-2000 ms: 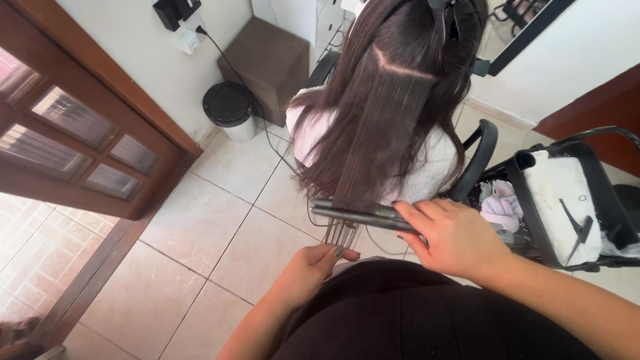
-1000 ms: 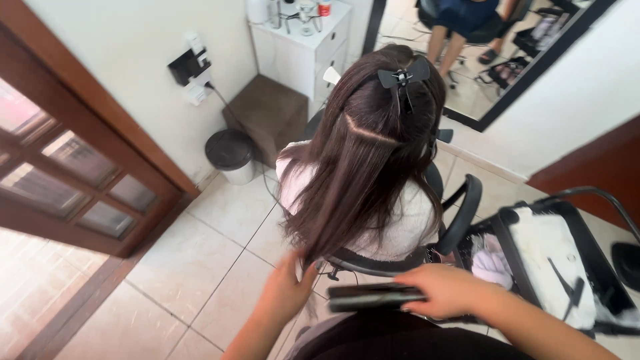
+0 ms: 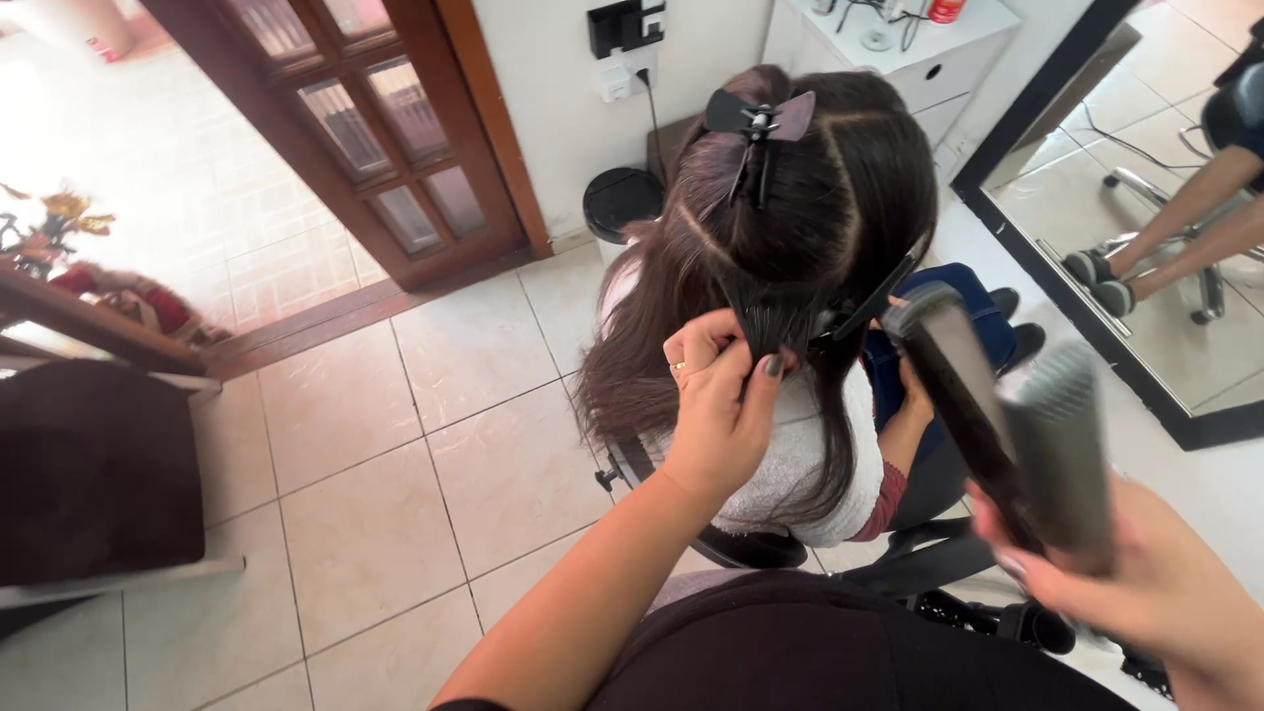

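A seated person's long dark hair (image 3: pixel 632 365) hangs over a white towel (image 3: pixel 780 474) on the shoulders. A dark butterfly hair clip (image 3: pixel 760 123) holds a section on top of the head, and another dark clip (image 3: pixel 869 301) sits low at the right. My left hand (image 3: pixel 716 395) pinches a section of hair at the back of the head. To the right, clear of the hair, my right hand (image 3: pixel 1136 583) grips a hair straightener (image 3: pixel 997 434) whose two plates stand apart; it is slightly blurred.
A black-framed mirror (image 3: pixel 1076 346) leans at the right. Behind the person are a white drawer cabinet (image 3: pixel 918 64) and a black-lidded bin (image 3: pixel 622 202). A wooden glazed door (image 3: pixel 385 128) stands at upper left, a dark chair (image 3: pixel 99 474) at far left.
The straightener was across a hair section two seconds ago; now it is off the hair with its plates apart. My left hand has moved from the hair ends up near the head. The view has shifted.
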